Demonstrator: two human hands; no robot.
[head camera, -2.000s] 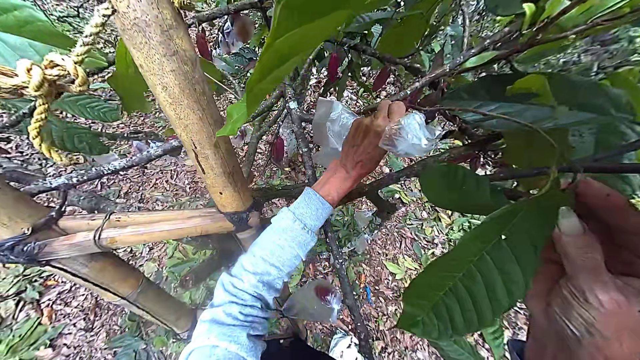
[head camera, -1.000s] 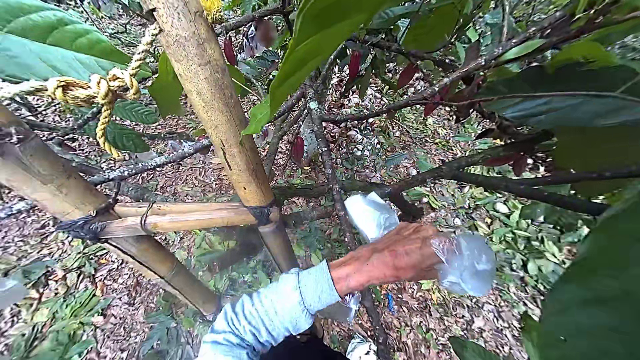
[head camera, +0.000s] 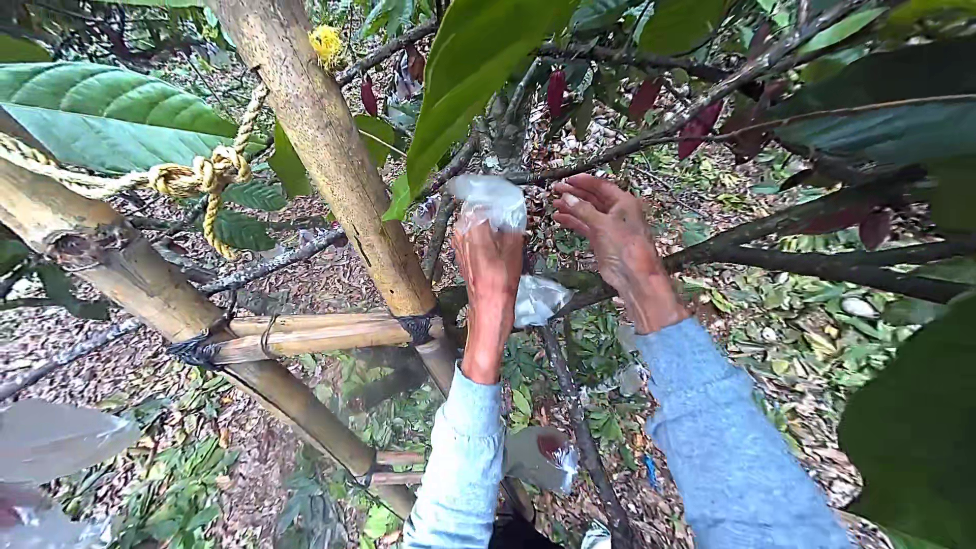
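My left hand (head camera: 490, 263) holds a crumpled clear plastic bag (head camera: 492, 200) that sticks up past its fingers, just right of the bamboo pole (head camera: 335, 145). My right hand (head camera: 614, 232) is raised beside it, fingers spread and bent, with nothing seen between them. A second clear plastic bag (head camera: 541, 299) shows between my two wrists, near a tree branch. Lower down hangs another plastic bag (head camera: 540, 456) with a dark red pod inside. Small dark red pods (head camera: 557, 93) hang bare from the branches behind my hands.
A bamboo ladder (head camera: 320, 335) with lashed rungs stands at the left, a knotted yellow rope (head camera: 202, 174) beside it. Branches (head camera: 732, 248) cross the right side. Large green leaves (head camera: 473, 69) hang close to the view. More plastic bags (head camera: 61, 442) are at lower left. Leaf litter covers the ground.
My left hand has moved up and left from over the lower branches. My right hand, out of view one second ago, is now raised near it.
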